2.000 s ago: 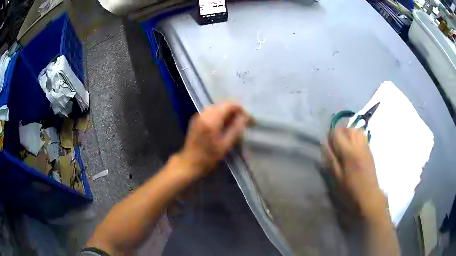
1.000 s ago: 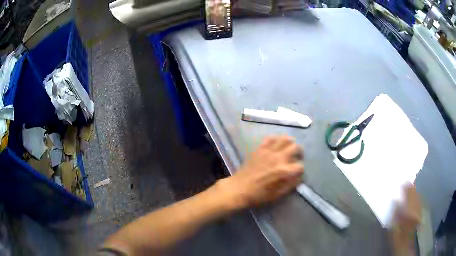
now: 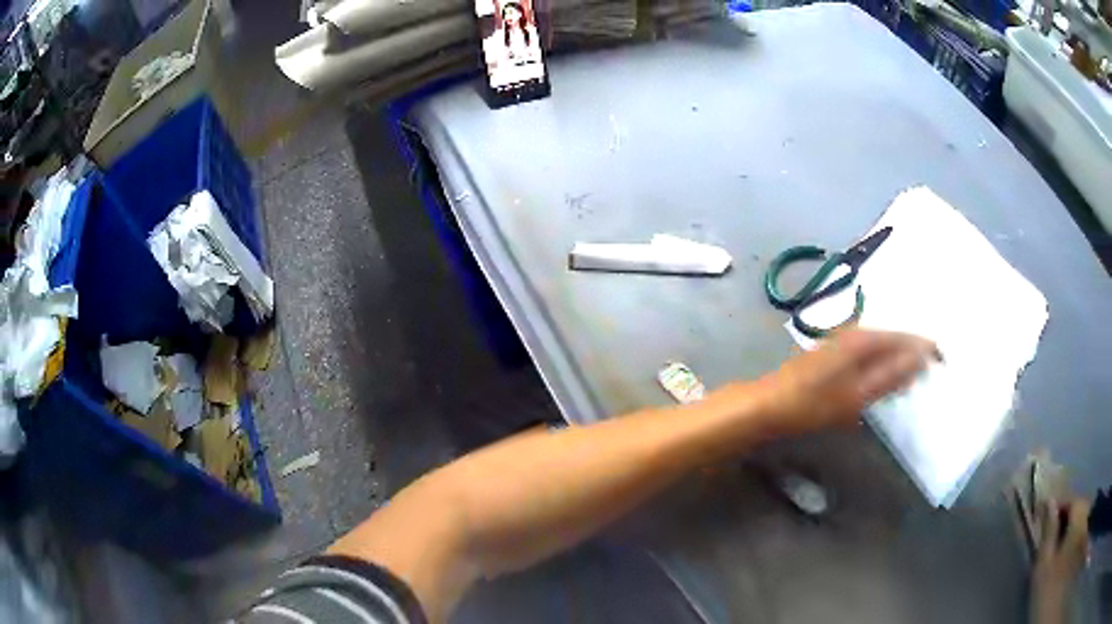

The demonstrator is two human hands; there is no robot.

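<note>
My left hand (image 3: 860, 372) is over the white stack of sheets (image 3: 957, 305), fingers bent toward the right; whether it grips a sheet is unclear. My right hand (image 3: 1061, 555), partly cut off and blurred at the lower right, has its fingers on thin beige pieces (image 3: 1034, 494). A silvery-white template (image 3: 682, 383) lies under my left forearm, which hides its middle. A folded white strip (image 3: 650, 256) lies flat beyond the forearm. Green-handled scissors (image 3: 819, 288) lie with black blades over the stack's upper left edge.
A lit phone (image 3: 512, 55) stands at the table's far edge. Blue crates (image 3: 159, 488) with white and brown scraps stand on the floor at left. A pale tub (image 3: 1061, 116) stands beyond the table at right. Rolled pale material lies behind the phone.
My left hand has moved right, from the template to the white stack. My right hand has moved down and right to the beige pieces. The view has shifted slightly.
</note>
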